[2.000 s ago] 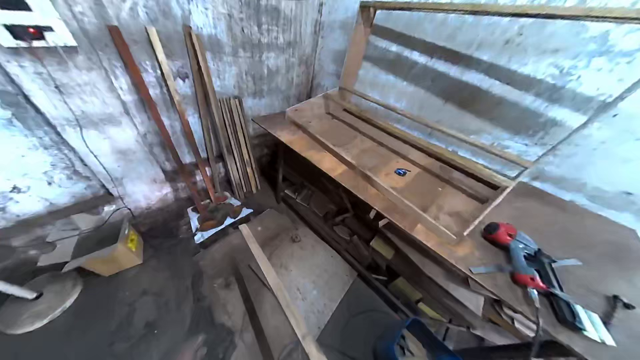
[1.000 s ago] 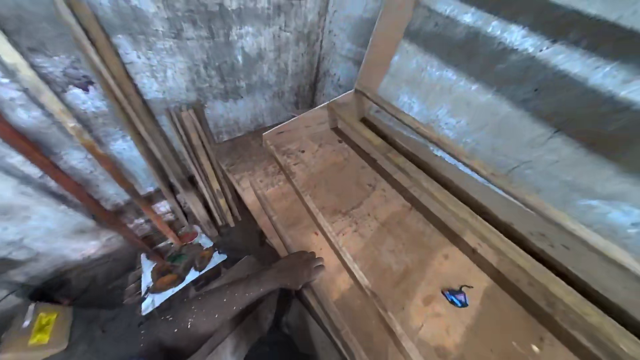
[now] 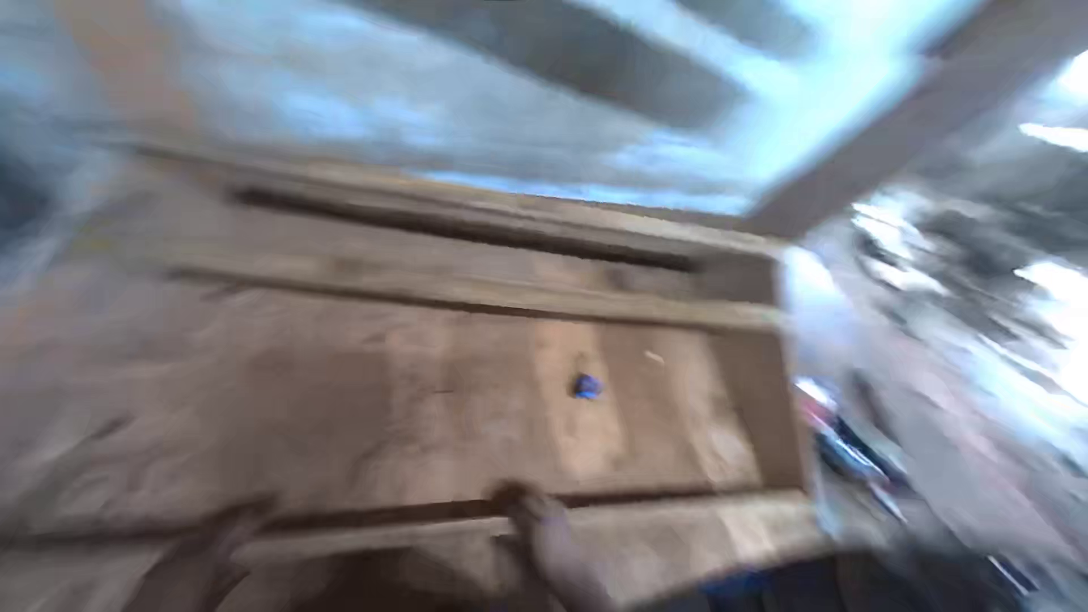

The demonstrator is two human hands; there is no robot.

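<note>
The view is blurred. A wooden frame (image 3: 476, 293) lies on a brown board tabletop (image 3: 501, 408). At the lower left my left hand (image 3: 204, 552) is at the frame's front rail (image 3: 663, 523). My right hand (image 3: 544, 531) is on the same rail near the bottom middle, its fingers over the inner edge. Whether either hand is closed around the wood is too blurred to tell. A small blue object (image 3: 586, 386) rests on the board inside the frame.
A red and black tool (image 3: 837, 425), blurred, lies just right of the frame. An upright wooden post (image 3: 884, 127) slants up at the back right, before a pale wall (image 3: 340, 93). Blurred clutter stands farther right.
The view has swung strongly to the right. One second ago one hand was seen on the frame's front rail; now both hands are at it.
</note>
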